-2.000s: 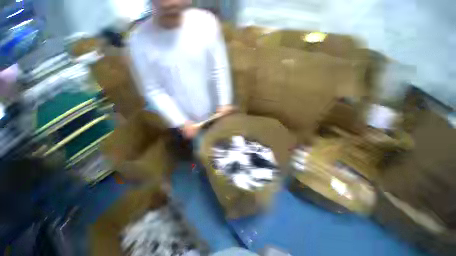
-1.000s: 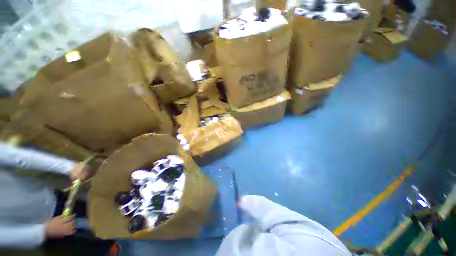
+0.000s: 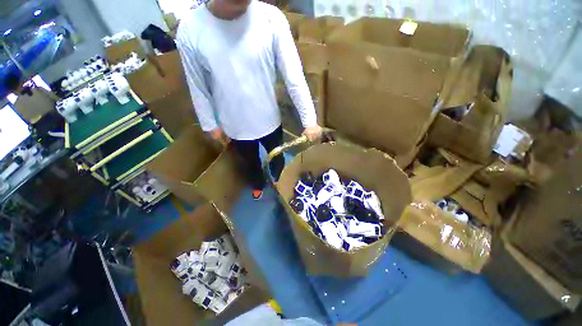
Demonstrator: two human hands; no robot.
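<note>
A tall open brown carton [image 3: 344, 255] stands on a blue platform trolley [image 3: 364, 296] right of centre. Loose white-and-black camera units [image 3: 338, 213] fill it. A second open carton [image 3: 156, 270] at the lower left holds more white units with dark square faces [image 3: 210, 270]. A light grey sleeve [image 3: 274, 316] shows at the bottom edge. Neither of my hands can be made out; a tiny skin-toned sliver beside the sleeve is too cut off to tell.
A person in a white top [image 3: 236, 70] stands behind the cartons, one hand on the trolley handle [image 3: 287, 145]. A green bench with yellow rails [image 3: 102, 127] holds white camera housings at left. A dark screen-like panel [image 3: 83, 286] is lower left. More brown cartons [image 3: 383, 83] line the wall.
The view has swung back left from the carton row and floor line. The trolley carton now appears further right. The person's other hand is off the handle, and my sleeve shows less.
</note>
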